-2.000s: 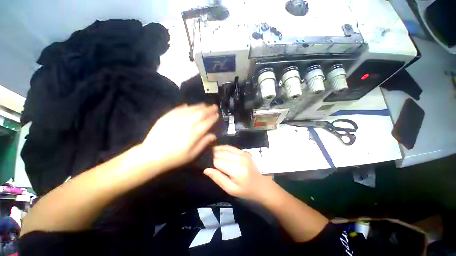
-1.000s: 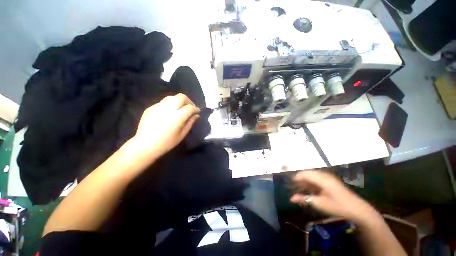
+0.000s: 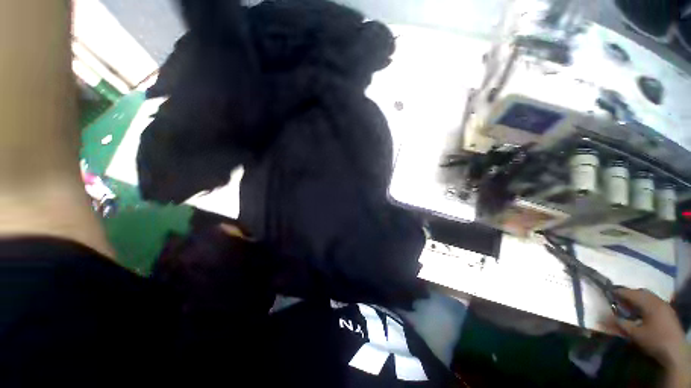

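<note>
The black garment pile (image 3: 318, 129) lies crumpled on the table left of the machine, with one part stretching up past the top edge and cloth hanging over the front edge. My left forearm rises large and blurred along the left edge; my left hand is out of the picture. My right hand (image 3: 650, 324) is at the lower right, closed around the handles of the dark shears (image 3: 580, 265), whose blades point up-left below the machine. The white overlock machine (image 3: 530, 117) is blurred, with dark parts around its needle area.
Whitish tension dials (image 3: 619, 182) line the machine front. The white table (image 3: 500, 284) has a blue stripe at the right. Green floor (image 3: 125, 136) shows at the left, with small cluttered items on it. The white print of my black shirt shows at the bottom.
The view has swung, so the machine sits further right. My left hand has left the cloth by the machine and gone out of view. My right hand has moved onto the shears.
</note>
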